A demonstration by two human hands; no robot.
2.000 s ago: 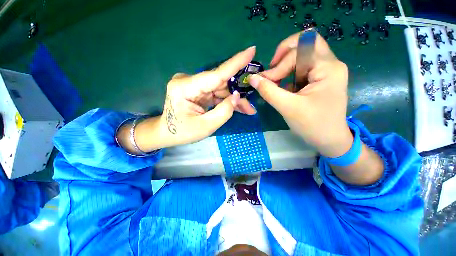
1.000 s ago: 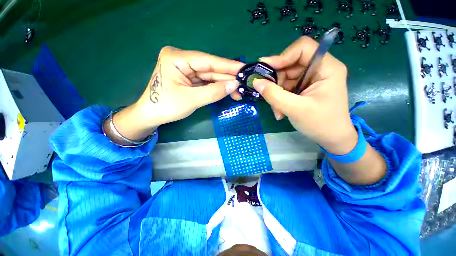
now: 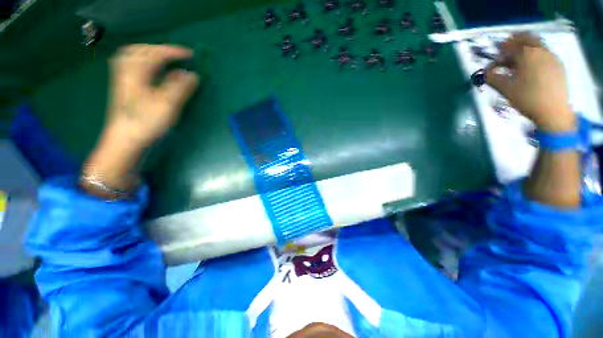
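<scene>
My left hand (image 3: 149, 89) is above the green mat at the left, blurred, fingers curved and apart, with nothing seen in it. My right hand (image 3: 532, 82) is over the white sheet (image 3: 512, 155) at the right, also blurred. A round black part (image 3: 478, 78) shows at its fingertips, near the sheet's left edge. Dark assemblies on the sheet are partly hidden by the hand. The tweezers cannot be made out.
Small black assemblies (image 3: 346, 57) lie in loose rows on the green mat (image 3: 370, 112). A blue perforated strip (image 3: 281, 165) crosses the white padded edge bar (image 3: 211, 231). A small dark object (image 3: 91, 32) lies at the upper left.
My hands have moved apart. The left went left and is empty; the right went right to the white sheet with the black part. The view has shifted and tilted.
</scene>
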